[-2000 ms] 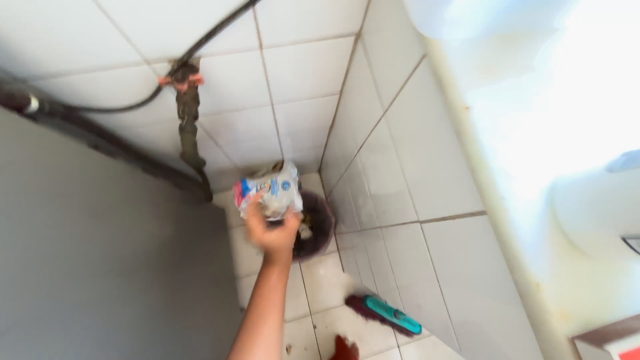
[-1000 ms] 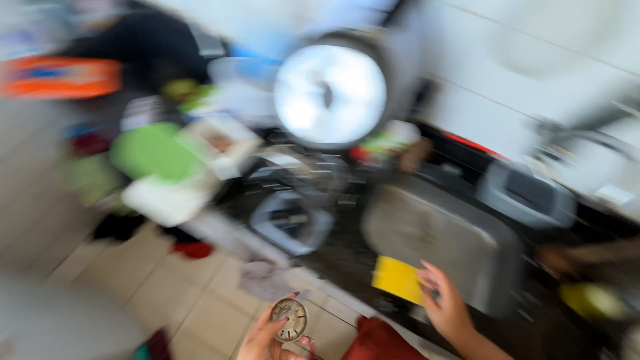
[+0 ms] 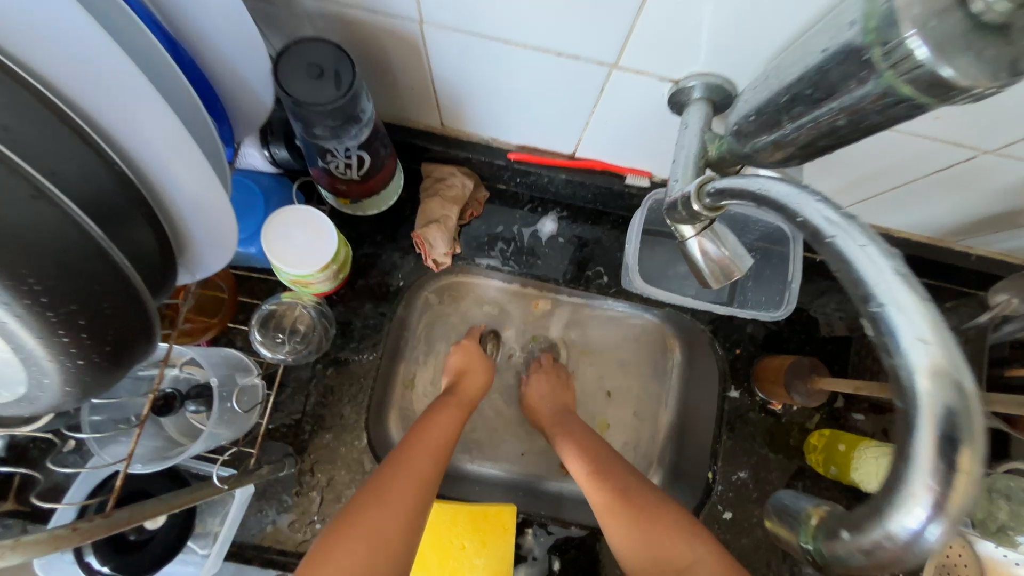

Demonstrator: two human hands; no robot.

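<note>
My left hand point(image 3: 469, 364) is inside the metal sink basin point(image 3: 640, 376), with its fingers closed on a small round metal strainer point(image 3: 490, 344) seen nearly edge-on. To its right, my right hand point(image 3: 549, 392) reaches down to the basin floor, its fingertips on the round drain point(image 3: 541, 349). Whether those fingers hold anything is hidden. Small food bits lie on the basin floor. A yellow cloth point(image 3: 468, 538) lies at the basin's near edge, partly behind my left forearm.
The chrome faucet point(image 3: 904, 280) arches at the right, near a clear plastic container point(image 3: 712, 300). A red toothbrush point(image 3: 576, 164) and a crumpled brown cloth point(image 3: 448, 212) lie behind the basin. Plates and a pan point(image 3: 72, 264) crowd the dish rack at left; a wooden mallet point(image 3: 788, 382) lies right.
The view has turned from a bin on the floor to the sink. A second ago my left hand held the round strainer outside the basin and my right touched the yellow cloth; both hands are now inside.
</note>
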